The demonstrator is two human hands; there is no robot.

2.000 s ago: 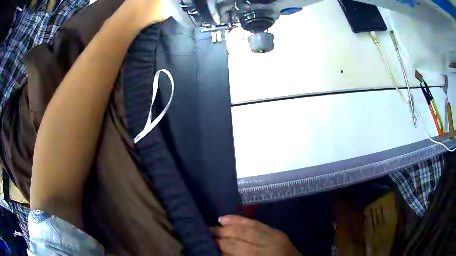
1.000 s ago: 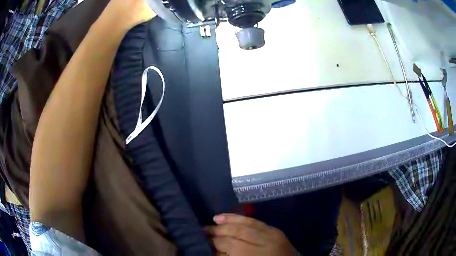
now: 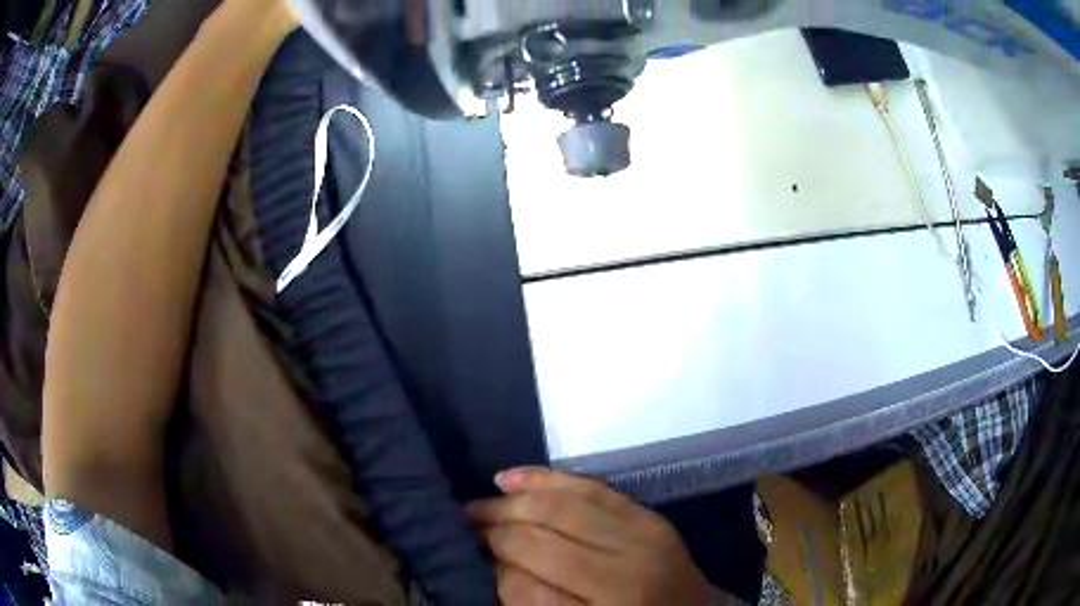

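The dark waistband (image 3: 456,296) lies flat and smooth on the left of the table, running up under the sewing machine head (image 3: 415,42). Its gathered part (image 3: 344,355) curves beside it, with a white loop (image 3: 326,195) standing out. Brown garment cloth (image 3: 267,438) hangs to the left. My right hand (image 3: 586,539), at the bottom centre, holds the band's near end, thumb on top. My left forearm reaches up along the left side over the brown cloth; the left hand is cut off by the top edge and hidden by the machine head. The presser foot is hidden.
A black phone-like pad (image 3: 853,57) lies at the far table side. A metal rod (image 3: 947,195) and orange-handled snips (image 3: 1013,266) lie at the right. A ruled strip (image 3: 758,432) runs along the front edge. Checked cloth (image 3: 977,444) and cardboard (image 3: 841,533) are below it.
The view has shifted, and the machine head now covers more of the top, hiding the presser foot. My right hand keeps its hold on the band.
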